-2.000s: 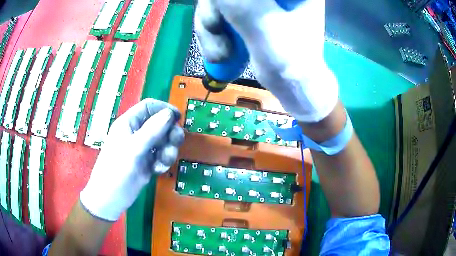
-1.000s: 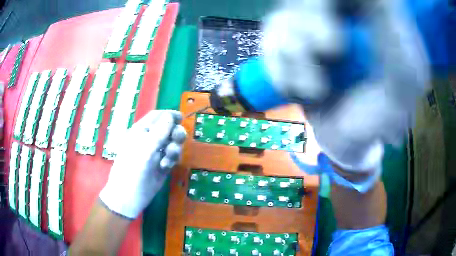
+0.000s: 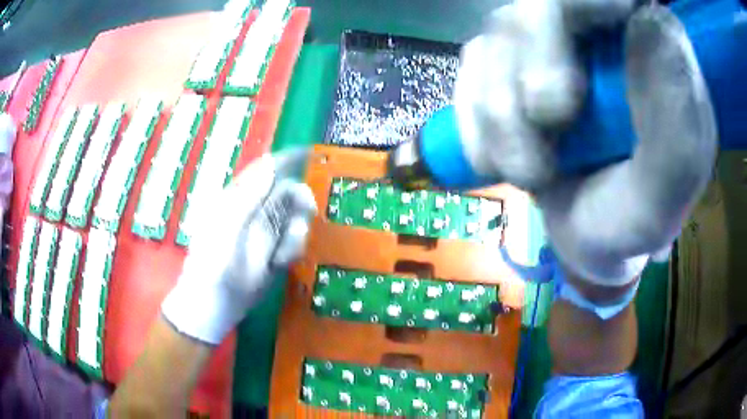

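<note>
Three green circuit boards lie in the pockets of an orange-brown fixture (image 3: 348, 344): the top board (image 3: 418, 211), the middle board (image 3: 405, 299) and the lower board (image 3: 393, 390). My right hand (image 3: 590, 139), in a white glove, grips a blue electric screwdriver (image 3: 450, 151) tilted left, its nose over the top board's upper left part. The bit's tip is too blurred to place exactly. My left hand (image 3: 250, 237), in a white glove, is beside the fixture's upper left edge with fingers curled; whether it holds a screw cannot be seen.
A black tray (image 3: 352, 90) with many tiny silver screws lies beyond the fixture. White strips with green edges (image 3: 168, 168) stand in rows on a red sheet (image 3: 147, 307) at left. A brown carton (image 3: 700, 270) is at right. Part of a person's sleeve (image 3: 6, 168) shows at the far left edge.
The screwdriver has gone from upright over the top board's left end to tilted, with my right hand further right. The screw tray is more exposed. The view has shifted slightly.
</note>
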